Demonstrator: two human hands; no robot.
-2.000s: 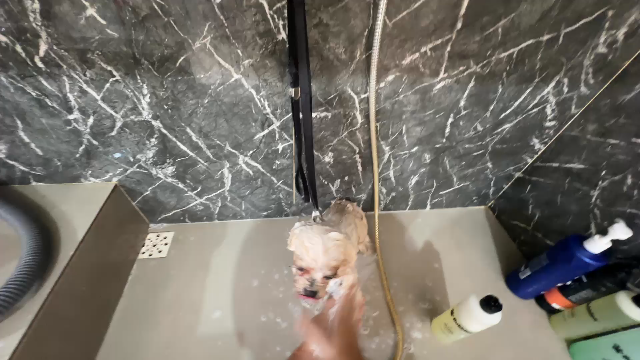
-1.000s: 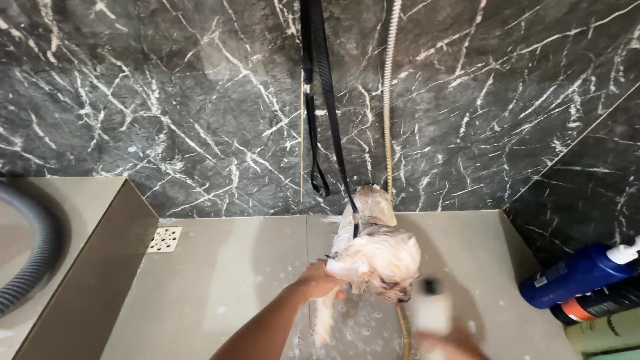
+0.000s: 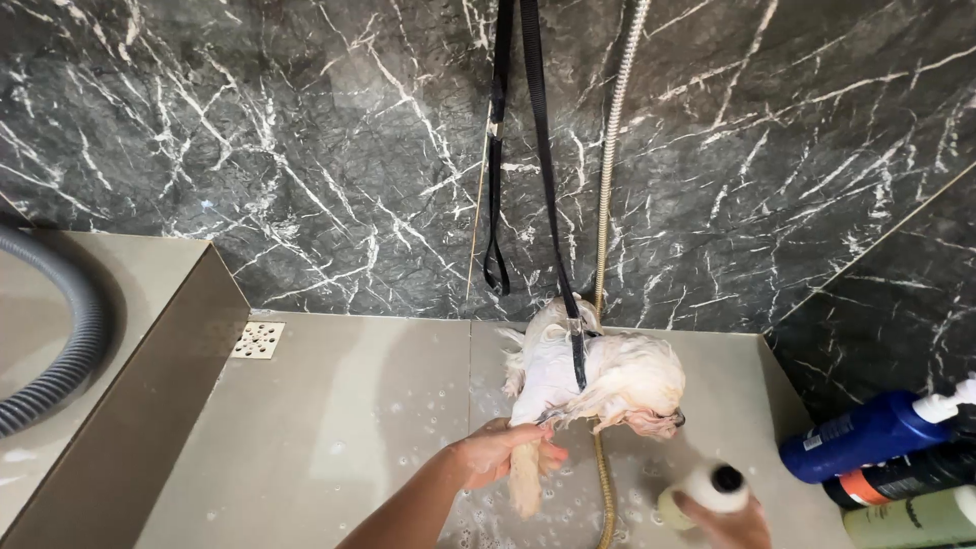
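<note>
A small, wet, cream-coloured dog stands on the tiled floor of a wash basin, its head turned to the right. A black leash runs down from above to a loop around its neck. My left hand is closed around the upper part of one of its front legs, which hangs down past the fingers. To the right, my right hand grips a bottle with a black cap and pale yellow contents, low over the floor; it is slightly blurred.
A metal shower hose runs down the marbled wall, passes behind the dog and continues across the floor. At the right stand a blue pump bottle, a black bottle and a pale green one. A drain cover and a grey ribbed hose lie left.
The bottle stood on the floor at the right two seconds ago; my right hand now has hold of it. My left hand has come to the dog's leg, and the dog has turned its head to the right.
</note>
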